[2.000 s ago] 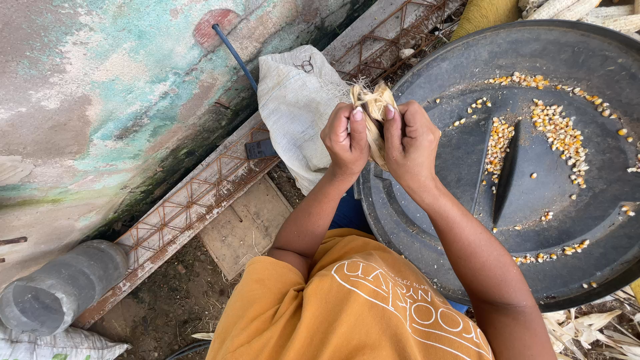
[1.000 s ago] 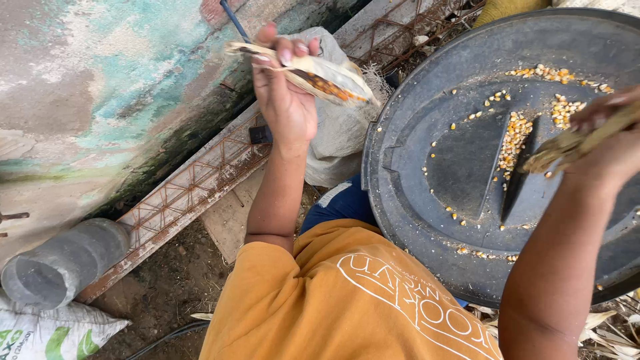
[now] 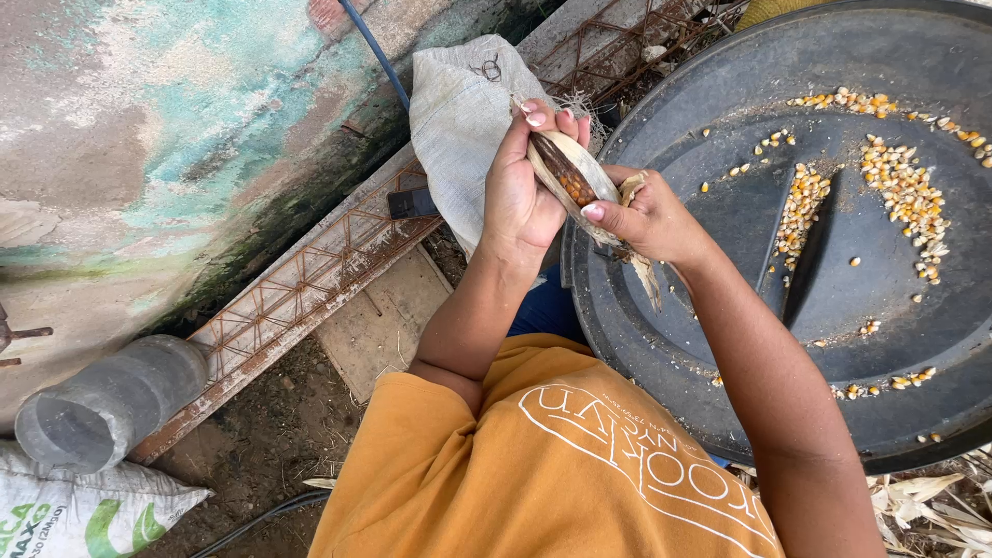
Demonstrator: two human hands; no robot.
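Note:
Between my hands is an ear of corn [image 3: 572, 172] in dry husk, with brown and orange kernels showing where the husk gapes. My left hand [image 3: 531, 182] holds its upper end, fingers wrapped behind it. My right hand [image 3: 647, 217] grips the lower end, the thumb pressed on the husk; a dry strip of husk hangs below. Both hands are over the near left edge of a large black plastic lid [image 3: 728, 256]. Loose corn kernels [image 3: 907, 194] lie scattered on the lid, some heaped beside its raised bar.
A whitish woven sack [image 3: 457, 116] lies past my left hand, with a dark phone-like object [image 3: 412, 203] beside it. Rusty wire trusses [image 3: 302, 291] run along the painted wall. A clear plastic cylinder [image 3: 112, 403] sits at lower left. Dry husks [image 3: 922, 496] are below the lid.
One second ago my hands were far apart, the left with an opened ear over the sack, the right with husk-like material over the lid. Now both meet on one ear.

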